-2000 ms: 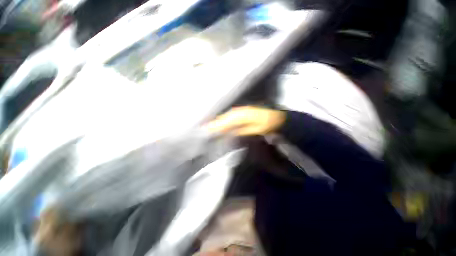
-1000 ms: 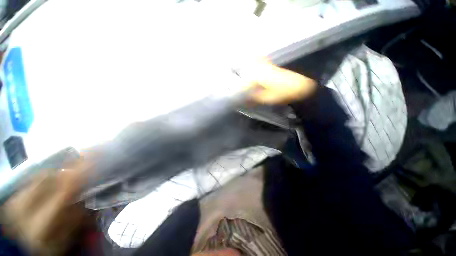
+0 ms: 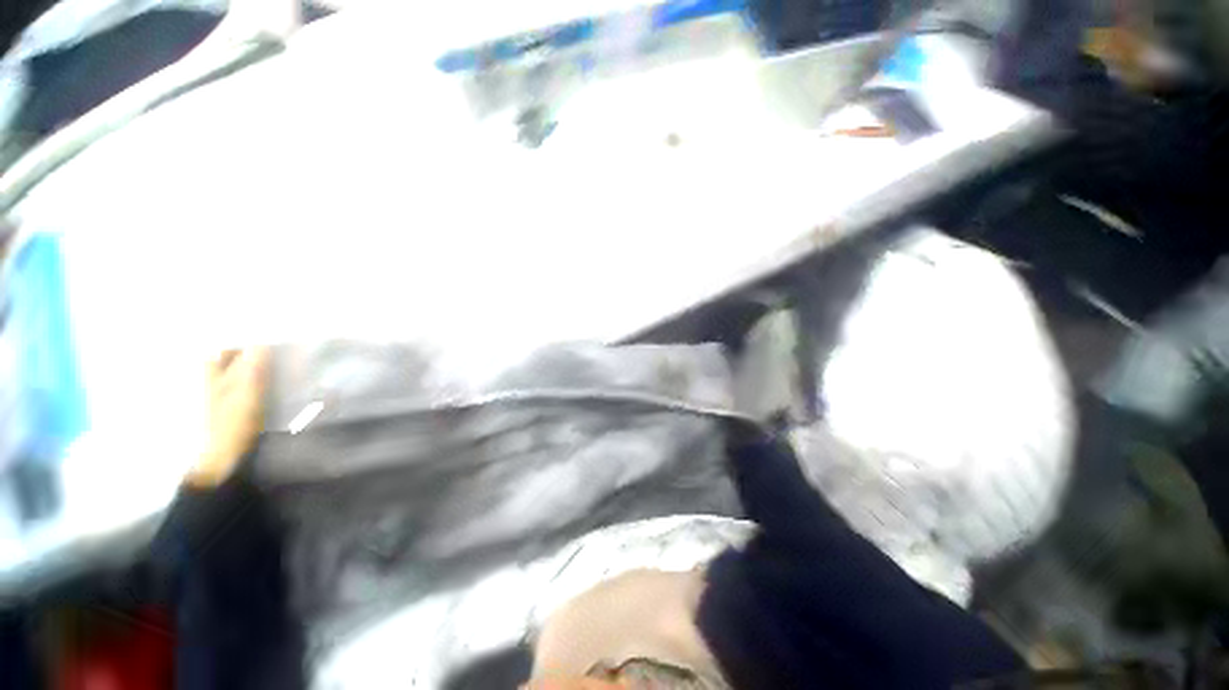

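The grey garment panel (image 3: 499, 452) lies across my lap and the front edge of the white table, with a thin pale line running along it. White checked lining (image 3: 647, 546) shows below it, and a bulky white part (image 3: 950, 391) hangs at the right. My left hand (image 3: 232, 418) is at the panel's left end, fingers upward; glare and blur hide whether it grips the cloth. My right hand is hidden by the cloth; only its dark sleeve reaches the panel's right end.
The overexposed white table (image 3: 404, 229) fills the upper left, its front edge slanting up to the right. A blue panel (image 3: 47, 351) is at far left. Small items lie at the table's upper right. A red thing (image 3: 115, 647) is at bottom left. Dark clutter stands at the right.
My left hand has moved up and right, to the panel's left end. My right hand has dropped out of sight at the cloth's right end. The panel lies more spread out.
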